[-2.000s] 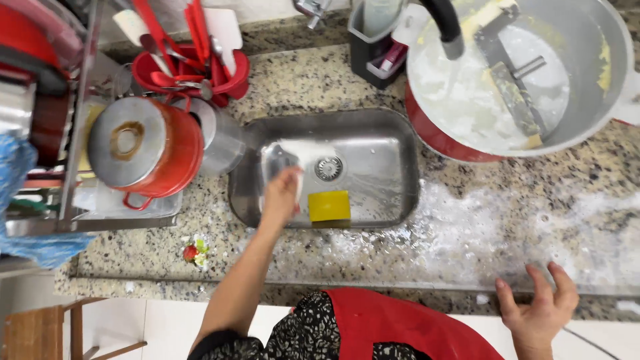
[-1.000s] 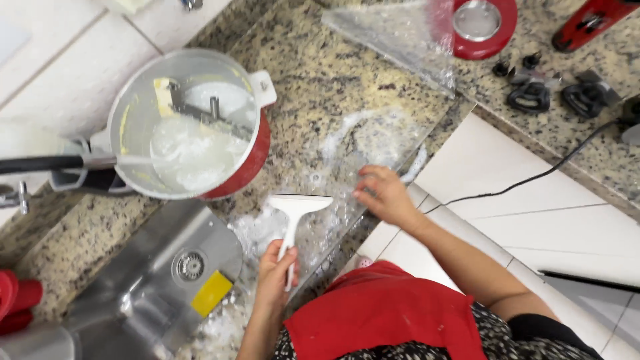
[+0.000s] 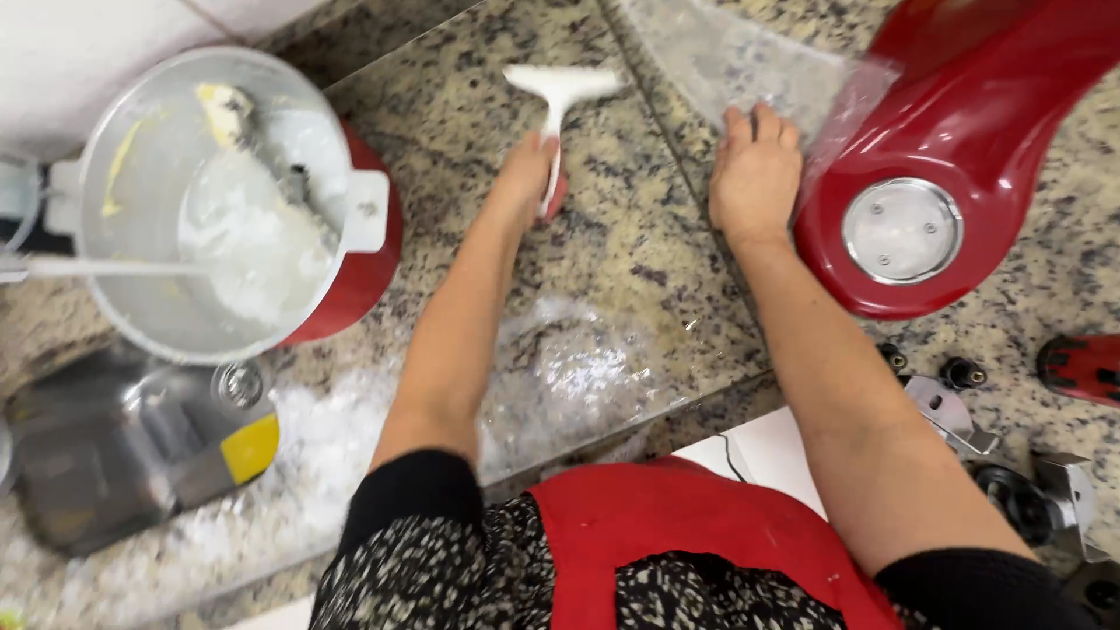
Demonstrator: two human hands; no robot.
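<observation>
My left hand (image 3: 528, 179) is closed around the handle of a white squeegee (image 3: 564, 85), whose blade points toward the back of the granite countertop (image 3: 612, 219). My right hand (image 3: 758, 175) lies on the edge of a clear plastic sheet (image 3: 744, 57), fingers pointing away from me; whether it grips the sheet I cannot tell. Beside it is a red mixer stand (image 3: 945, 166) with a round metal plate. White suds (image 3: 586, 350) lie on the granite near the front edge, between my forearms.
A large red pot (image 3: 367, 236) holding whitish liquid and a metal part stands at the left. Below it is a steel sink (image 3: 114, 446) with a yellow sponge (image 3: 251, 448). Black knobs (image 3: 962, 373) and metal brackets (image 3: 949, 411) lie at the right. A raised seam crosses the counter.
The view has swung right from the sink. My left hand, with the squeegee, has moved toward the back of the counter. My right hand has reached forward to the plastic sheet.
</observation>
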